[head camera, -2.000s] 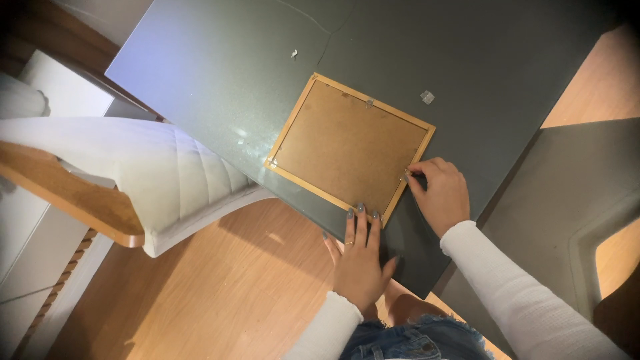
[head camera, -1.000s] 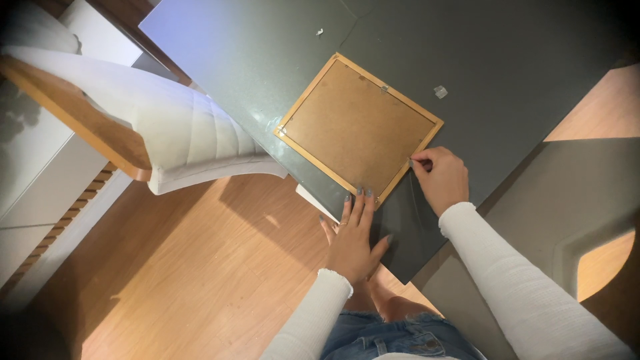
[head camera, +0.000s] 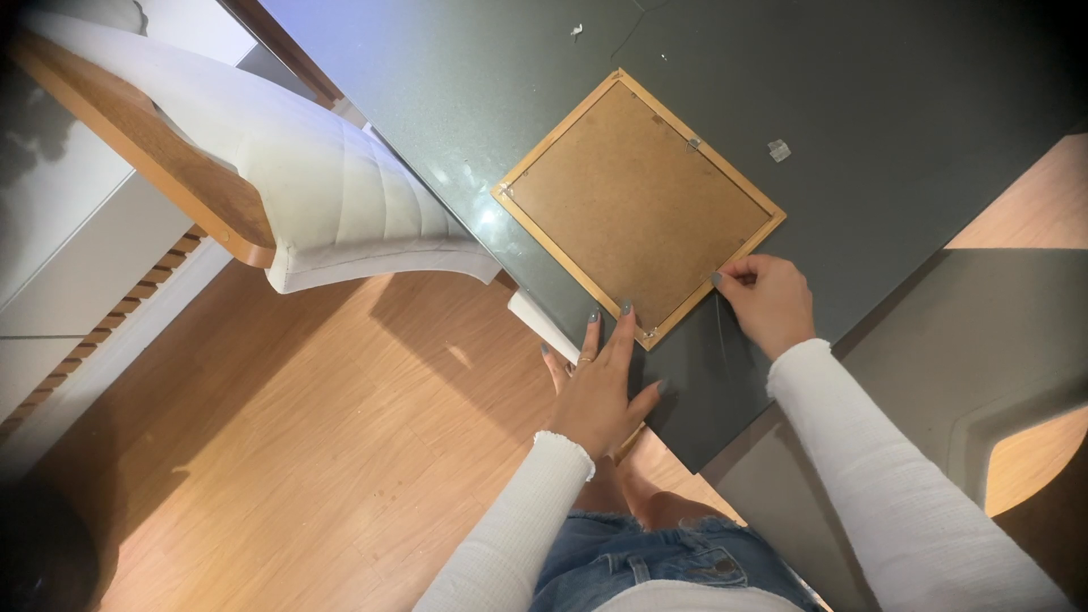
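A square wooden picture frame [head camera: 552,238] lies with its brown fiberboard back [head camera: 642,208] facing up on a dark tabletop [head camera: 867,93]. A small metal hanger [head camera: 694,144] shows on its upper right side. My left hand [head camera: 599,387] rests with fingers spread, its fingertips on the frame's edge near the bottom corner; it grips nothing. At the lower right side of the frame, my right hand [head camera: 765,297] has thumb and index finger pinched together against the edge. Whether something small is between those fingers cannot be told.
A scrap of clear plastic [head camera: 779,150] and a small white scrap [head camera: 577,31] lie beyond the frame. A white quilted chair [head camera: 340,187] with wooden trim stands at the table's left edge. Another grey chair [head camera: 901,340] is at the right. Wooden floor [head camera: 323,425] shows below.
The view has shifted somewhat. Both hands stay at the same sides of the frame, with no plain change in what they touch.
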